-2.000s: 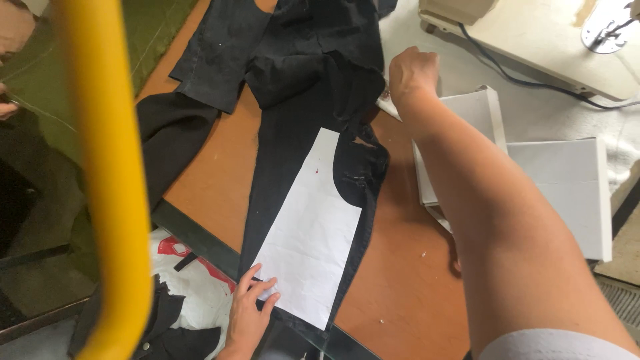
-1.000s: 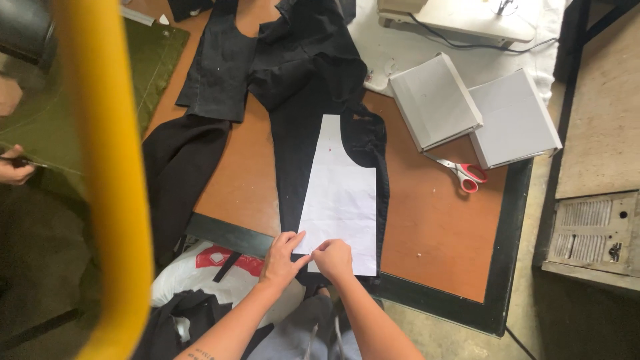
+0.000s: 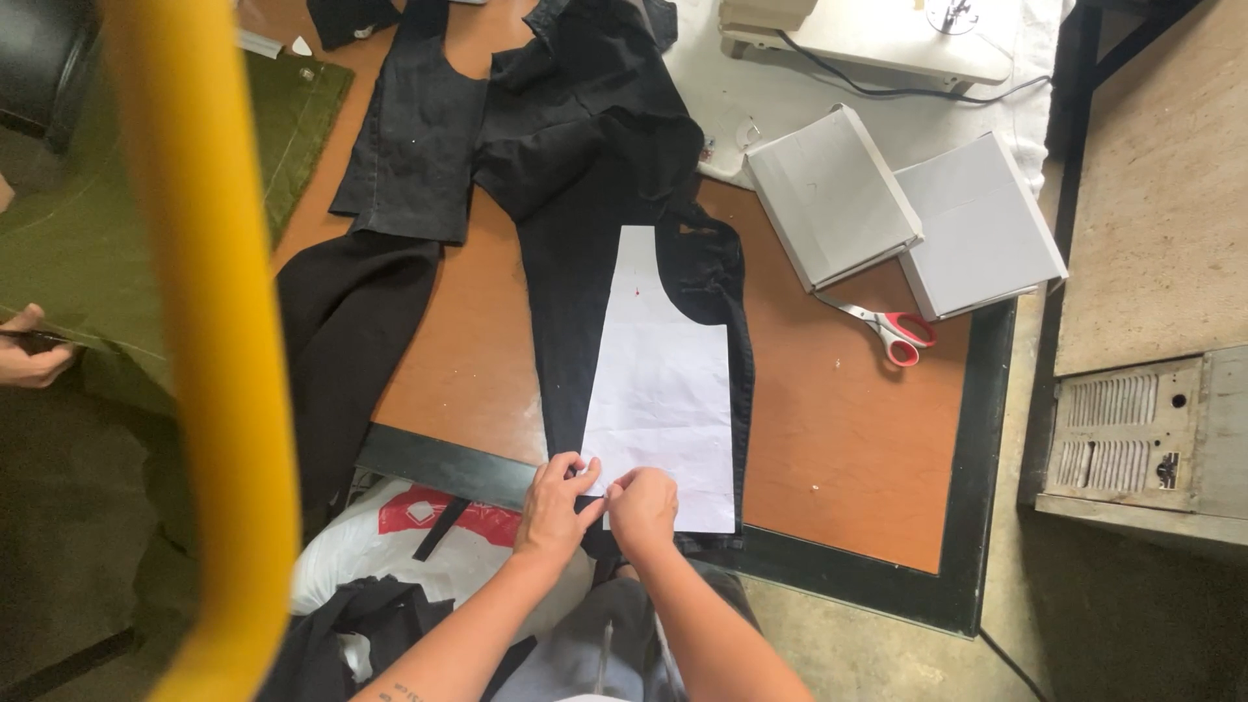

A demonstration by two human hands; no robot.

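A white paper pattern piece (image 3: 668, 390) with a curved cutout at its upper right lies flat on a leg of black fabric (image 3: 561, 322), near the table's front edge. My left hand (image 3: 558, 497) rests at the paper's lower left edge, fingers bent against paper and cloth. Close beside it, my right hand (image 3: 642, 505) has its fingers closed together over the paper's lower edge; whether something small is pinched there cannot be seen. A small red mark, possibly a pin head, shows near the paper's top. Scissors with red and white handles (image 3: 899, 336) lie to the right.
Two white boxes (image 3: 834, 195) lean together at the right by a sewing machine (image 3: 868, 39) with a black cord. A yellow pole (image 3: 210, 331) crosses the left foreground. Another person's hand (image 3: 34, 351) is at the olive cloth (image 3: 68, 224). A plastic bag (image 3: 341, 546) hangs below the table edge.
My right hand has come from the far side near the boxes down to the paper's lower edge, beside my left hand. The scissors show now, where my arm was before. The view has shifted.
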